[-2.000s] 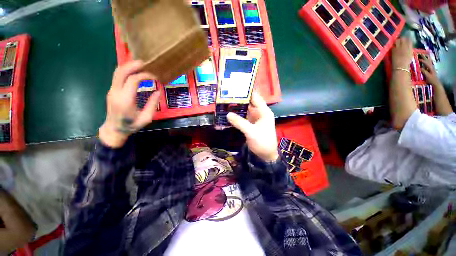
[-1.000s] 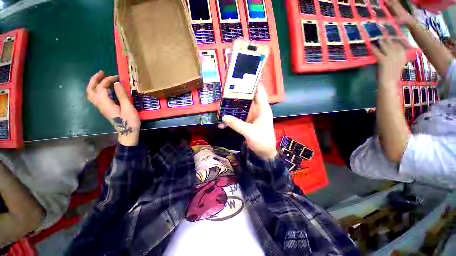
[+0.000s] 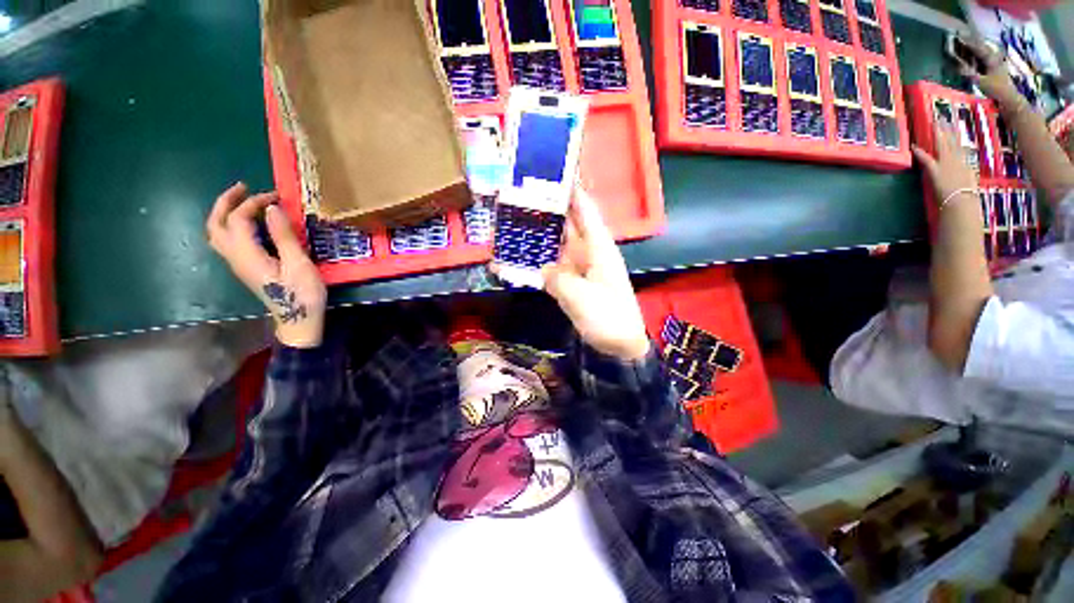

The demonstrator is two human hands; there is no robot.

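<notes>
My right hand [image 3: 598, 283] holds a pale keypad phone [image 3: 541, 165] upright over the front of a red phone tray [image 3: 642, 177]. Its screen shows white with a blue block, above a dark keypad. My left hand [image 3: 273, 262] is empty, fingers apart, at the tray's front left corner. An open, empty cardboard box [image 3: 383, 112] lies on the left part of the tray and hides several slots. Phones in the back row have dark or colour-bar screens. The tray's front right slot [image 3: 612, 177] is bare.
A second red tray of phones [image 3: 783, 144] stands to the right. Another tray [image 3: 45, 212] is at the far left. A red bin [image 3: 742, 412] with loose dark phones is at lap level on the right. A neighbouring person's arms [image 3: 960, 277] reach over a further tray at the right.
The box has come down onto the tray and my left hand has moved off it. The phone has tilted more upright. The right-hand tray has straightened and moved nearer.
</notes>
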